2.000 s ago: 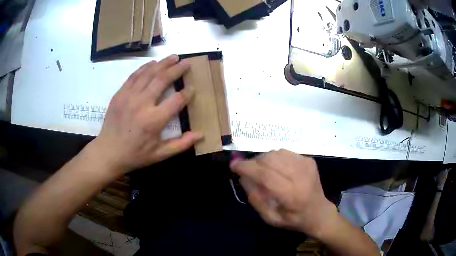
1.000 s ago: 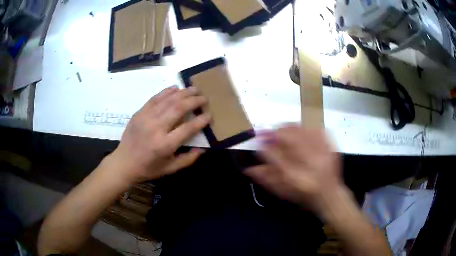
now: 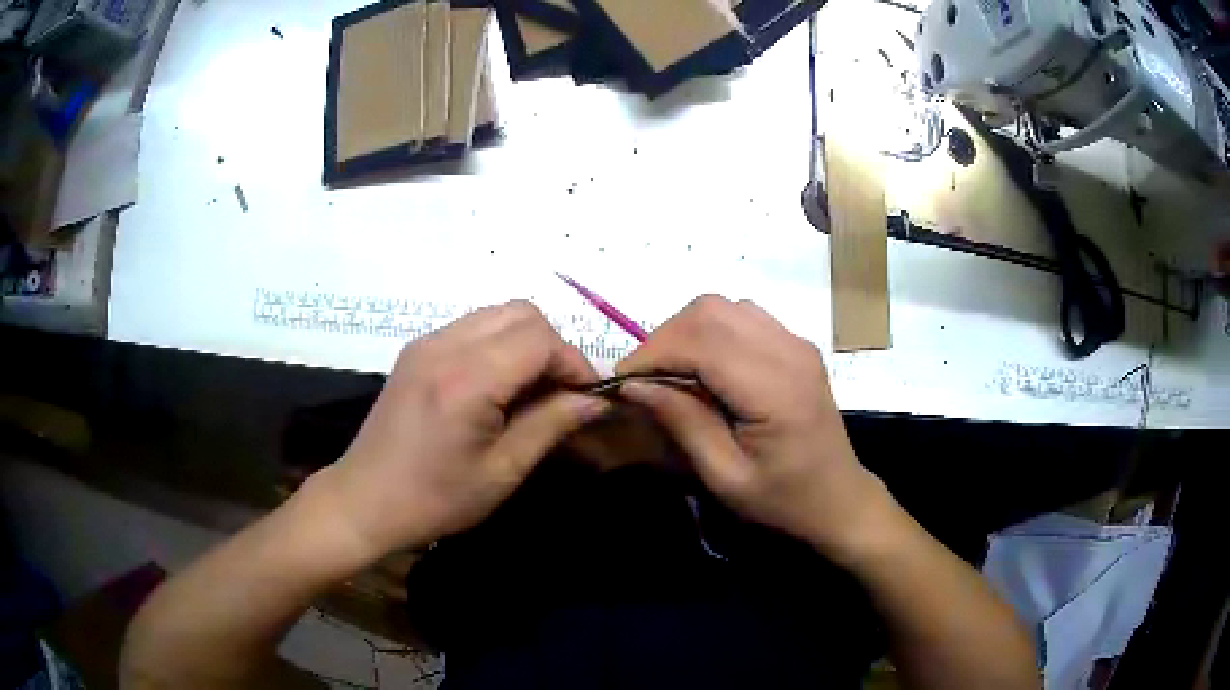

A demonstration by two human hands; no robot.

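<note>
My left hand [image 3: 492,411] and my right hand [image 3: 742,404] meet at the table's front edge. Both pinch the black edge of a panel [image 3: 623,442], seen nearly edge-on, its tan face hanging below the fingers and mostly hidden. A pink-purple marking pen [image 3: 603,309] sticks out from behind my right hand, its tip pointing up and left; its other end is hidden. The plain tan card template [image 3: 859,256] lies to the right, its upper end over the machine bed.
A pile of tan panels with black borders [image 3: 385,88] lies at the back left, another pile [image 3: 664,34] at the back centre. Black scissors [image 3: 1083,290] lie right of the template, below the sewing machine [image 3: 1066,68]. Small offcuts [image 3: 242,198] lie at left.
The template went from on top of the panel to the machine bed. The panel has left the tabletop and is tilted at the table edge, now gripped by both hands.
</note>
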